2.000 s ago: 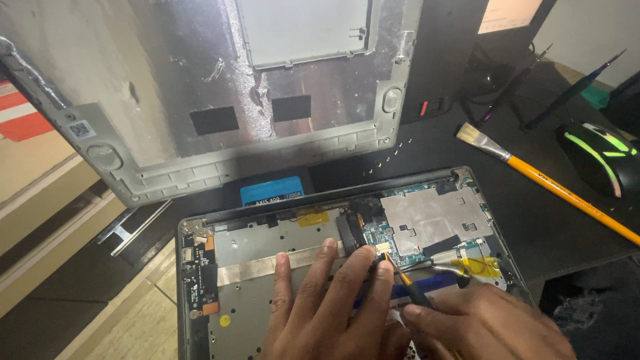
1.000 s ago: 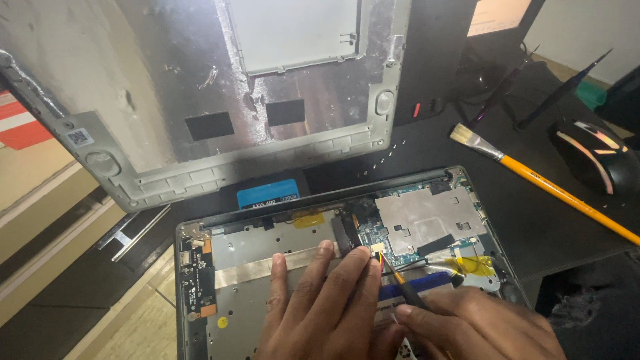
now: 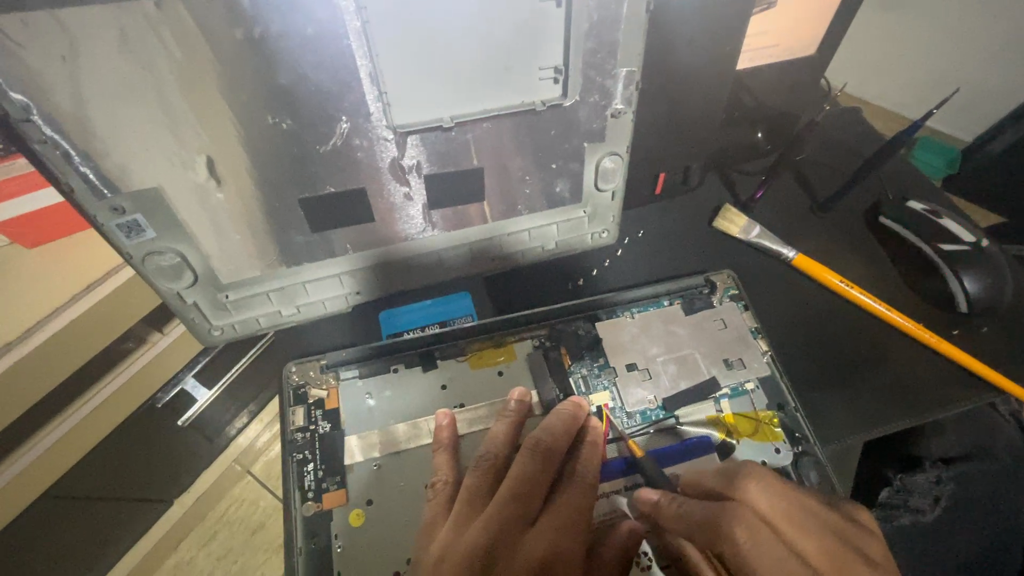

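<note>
An opened laptop base (image 3: 432, 388) lies with its insides showing. My left hand (image 3: 512, 496) rests on it, fingers spread over the metal plate and flat ribbon cable (image 3: 376, 446), fingertips beside a small cream connector (image 3: 598, 398) with red and yellow wires. My right hand (image 3: 744, 520) grips a thin-tipped tool with a black and orange handle (image 3: 650, 466), its tip at those wires, by the connector. To the right is the circuit board under a metal shield (image 3: 680, 352). The battery (image 3: 664, 458), with a blue edge, is partly hidden beneath my hands.
The removed laptop cover (image 3: 480, 228) stands behind the base. A blue drive box (image 3: 428, 314) lies between them. Small screws (image 3: 606, 262) lie in a row. A paintbrush (image 3: 872, 296), computer mouse (image 3: 944, 252) and tweezers (image 3: 888, 148) are at the right.
The tool in my right hand has shifted slightly at the connector. My left hand stays in about the same place on the laptop base.
</note>
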